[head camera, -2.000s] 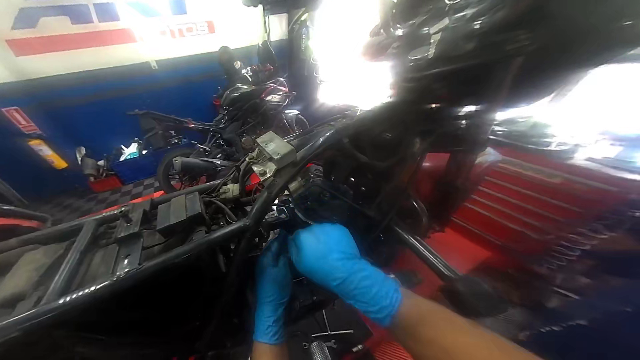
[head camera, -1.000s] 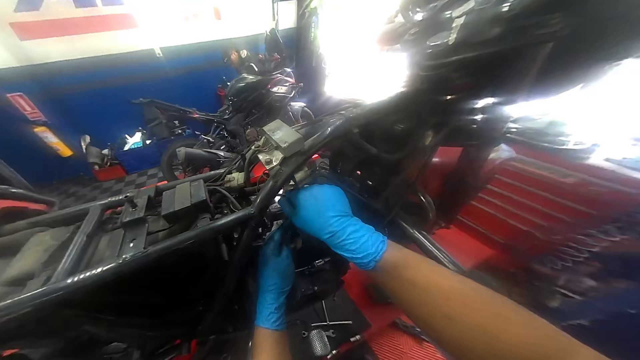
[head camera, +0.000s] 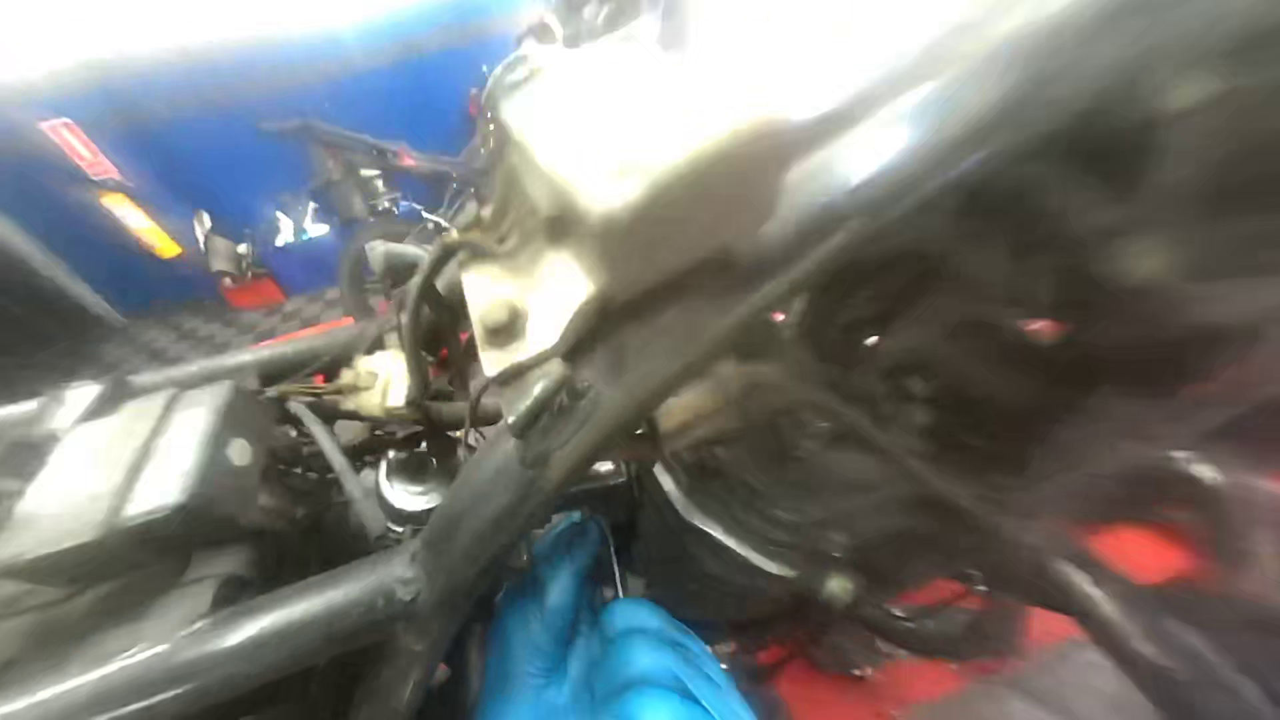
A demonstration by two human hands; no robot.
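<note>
Both my hands wear blue gloves and sit close together at the bottom middle, low beside the black tubular frame of a motorcycle [head camera: 480, 510]. My left hand [head camera: 540, 620] reaches up with its fingertips behind the frame tube, near dark engine parts; what it touches is hidden. My right hand [head camera: 660, 660] is just to its right with curled fingers. A thin metal rod or wire [head camera: 614, 560] rises beside the fingers; whether a hand holds it is unclear. A pale metal bracket [head camera: 520, 310] and a light wiring connector [head camera: 380, 382] are above the hands. The view is blurred.
A black box-like part [head camera: 130, 470] sits between the frame rails at left. The diagonal frame tube passes just above my hands. Another motorcycle [head camera: 400, 230] stands behind by the blue wall [head camera: 250, 120]. Red surfaces [head camera: 880, 685] show below the frame at lower right.
The view has moved much closer to the motorcycle frame. My right hand, earlier reaching up near the frame tube, is now lower beside my left hand.
</note>
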